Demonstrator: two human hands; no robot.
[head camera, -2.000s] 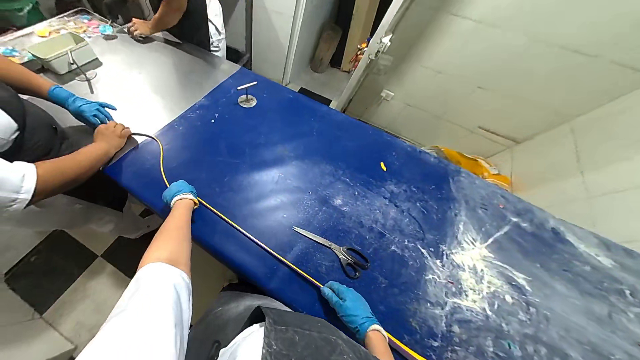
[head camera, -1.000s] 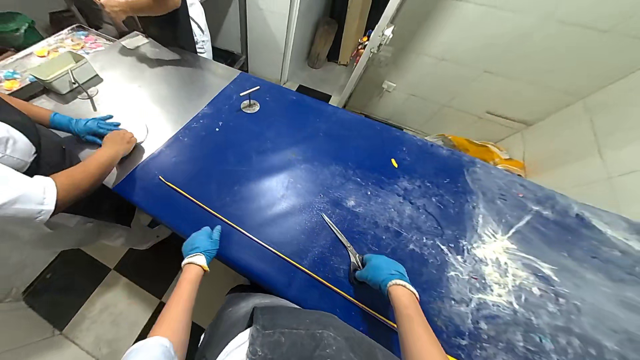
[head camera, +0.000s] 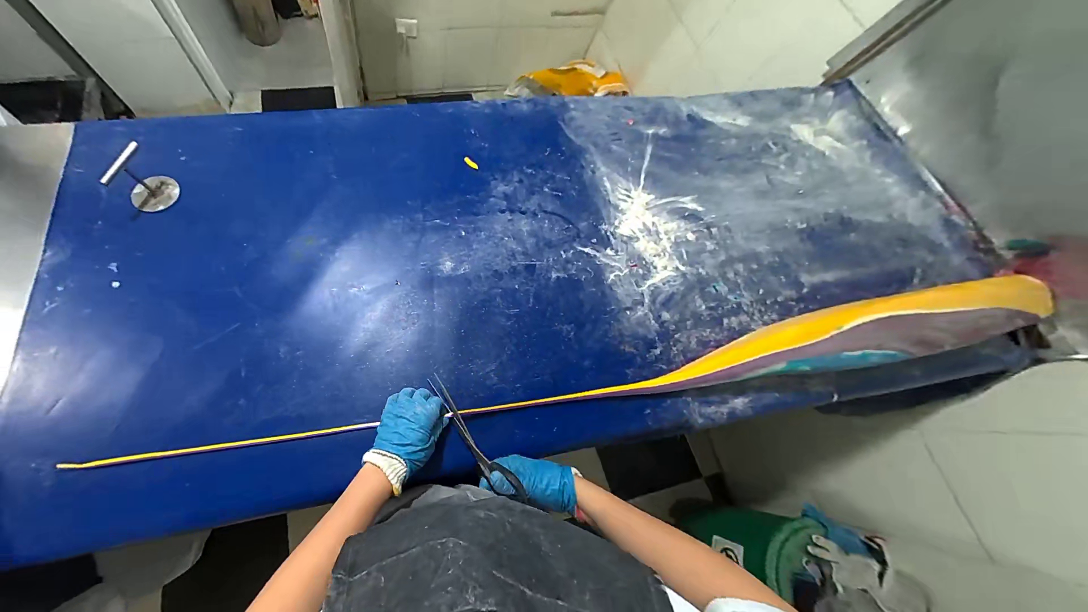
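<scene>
A long thin yellow and purple strand (head camera: 229, 444) lies along the near side of the blue table (head camera: 280, 280). To the right it widens into a thick tapered mass (head camera: 816, 336) striped yellow, purple and teal; its material looks like pulled candy. My left hand (head camera: 410, 431), in a blue glove, is closed over the strand near the table's front edge. My right hand (head camera: 534, 483), also blue-gloved, grips the handles of the black-handled scissors (head camera: 463, 433). Their blades are parted and cross the strand just right of my left hand.
A metal disc tool with a T-handle (head camera: 155, 194) stands at the back left. A small yellow piece (head camera: 472, 162) and white powder (head camera: 650, 229) are on the table. A steel surface (head camera: 30, 204) adjoins at left. Below right is a green bin (head camera: 748, 544) with gloves at its rim.
The view has swung right, bringing in the thick striped mass. My right hand has brought the scissors onto the strand. My left hand, open above the table edge one second ago, now holds the strand.
</scene>
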